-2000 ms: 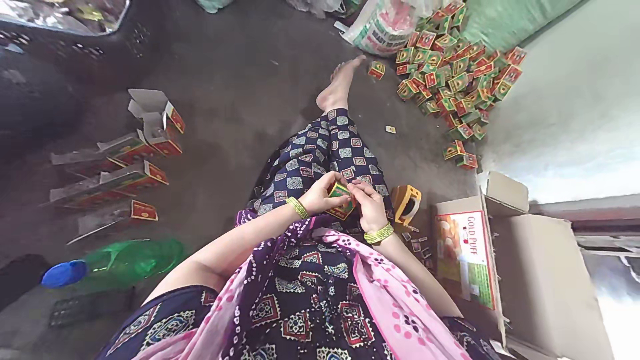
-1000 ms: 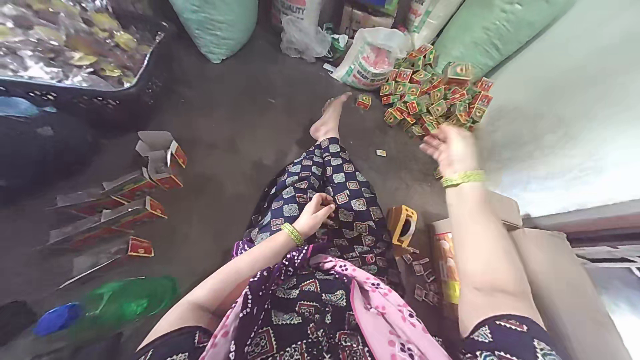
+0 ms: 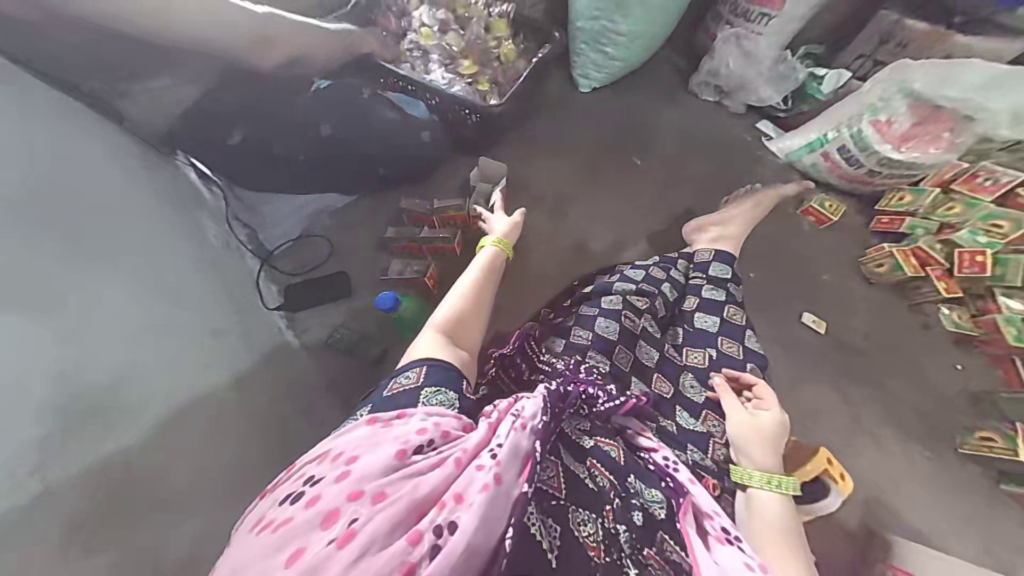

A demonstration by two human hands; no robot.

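Observation:
My left hand (image 3: 500, 222) reaches out to the left with its fingers spread, right at an open small cardboard box (image 3: 487, 178) beside rows of small boxes (image 3: 422, 239) on the floor. Whether its fingertips touch that box I cannot tell. Over my patterned trousers is my right hand (image 3: 750, 408), fingers loosely curled, and nothing plain shows in them. A yellow tape dispenser or similar tool (image 3: 824, 474) lies just beyond my right wrist. Small red and green boxes (image 3: 972, 262) are heaped at the far right.
A black basket (image 3: 480, 108) of wrapped items stands at the top, near another person's arm (image 3: 296, 40). A green bottle with a blue cap (image 3: 388, 302) lies by my left arm. A black device with a cable (image 3: 317, 291), a printed sack (image 3: 880, 136) and a green sack (image 3: 620, 40) are around me.
The small box held between both hands two seconds ago is no longer in them. My right hand has come back from the heap to my lap; my left has reached left. The view has swung left.

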